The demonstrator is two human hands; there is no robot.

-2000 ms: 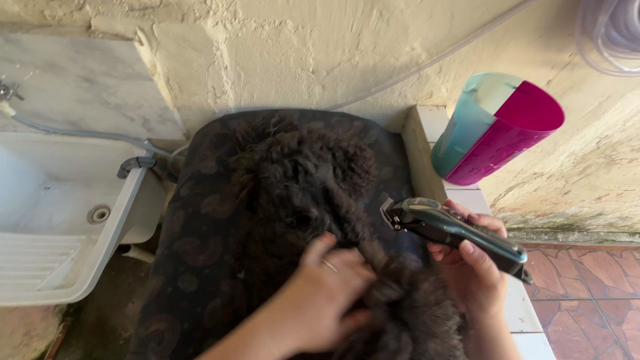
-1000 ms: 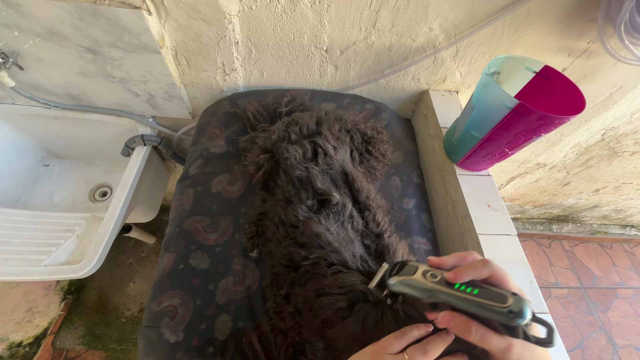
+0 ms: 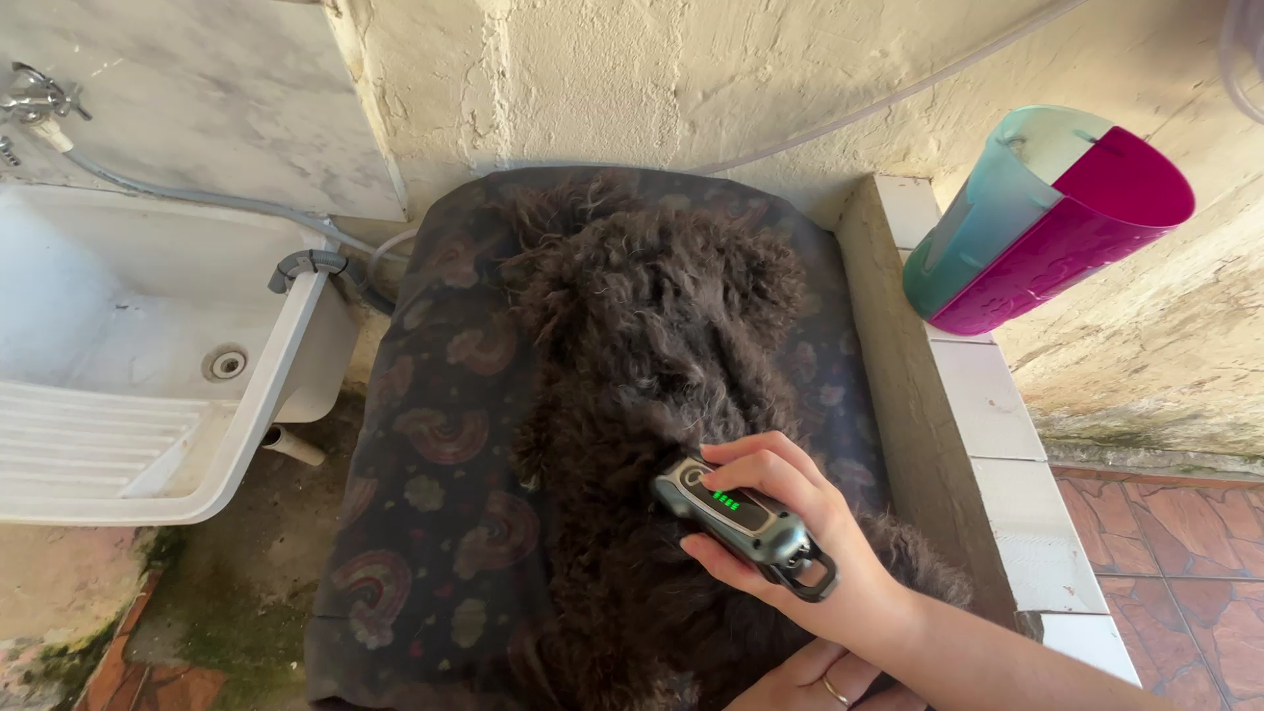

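A dark, curly-haired dog [image 3: 671, 326] lies on a padded surface covered in dark cloth with a rainbow pattern [image 3: 444, 434]. My right hand [image 3: 790, 513] grips a cordless hair clipper [image 3: 736, 513] with green lights lit. The clipper's head end is against the coat on the dog's back, and its blade is hidden. Below my right wrist, at the bottom edge, my left hand [image 3: 825, 681] wears a ring and rests on the dog's coat. Its fingers are mostly out of sight, so its exact shape does not show.
A white plastic laundry sink [image 3: 281, 365] with a ribbed washboard stands at left, under a metal tap [image 3: 39, 99]. At right, a teal and magenta plastic container [image 3: 1037, 227] sits on a white-tiled ledge [image 3: 997, 405]. A rough plastered wall [image 3: 592, 79] rises behind.
The left hand was on the dog's front part two seconds ago and is now low at the bottom edge. The clipper, held away from the coat then, is now against the dog's back.
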